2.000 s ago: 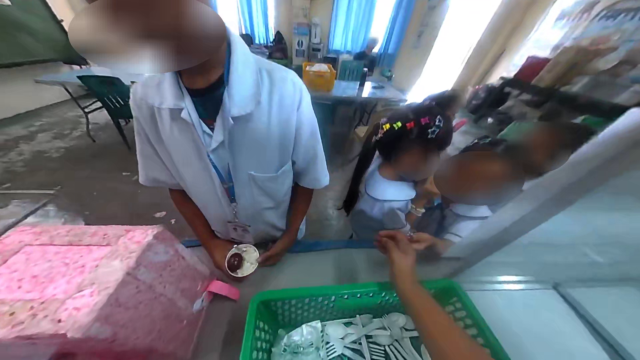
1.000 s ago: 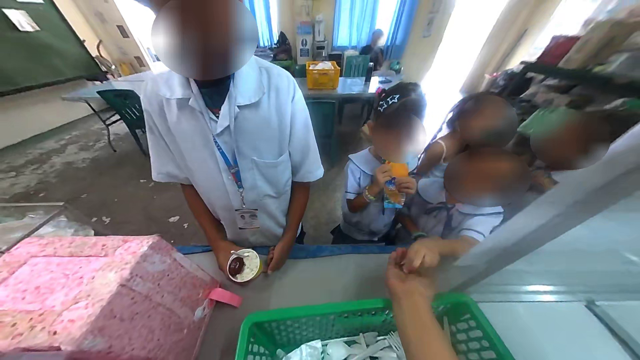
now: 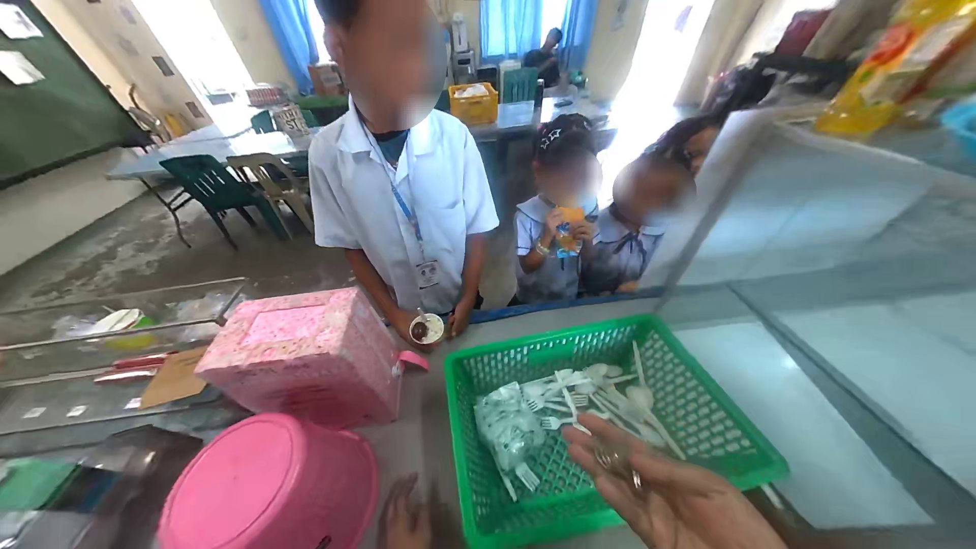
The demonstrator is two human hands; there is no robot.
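My right hand (image 3: 656, 488) is turned palm up over the front right of a green plastic basket (image 3: 553, 354), with coins (image 3: 610, 457) lying in the palm. Inside the basket are white plastic forks and spoons (image 3: 633, 404) and a clear plastic bag (image 3: 509, 427) at the left. My left hand (image 3: 408, 518) is at the bottom edge, partly cut off, between a pink plastic tub (image 3: 267, 488) and the basket; no object shows in it. Across the counter a person in a white shirt holds a small cup (image 3: 427, 329) with white and dark brown contents.
A pink patterned box (image 3: 297, 351) with a pink strap stands left of the basket, behind the tub. Glass display cases flank the counter (image 3: 427, 450) at left (image 3: 114, 335) and right (image 3: 823, 328). Two children stand beyond the counter, one holding an orange packet (image 3: 568, 229).
My right hand has drawn back from a child's hand at the counter's far edge to above the basket, and now shows coins. My left hand has come into view.
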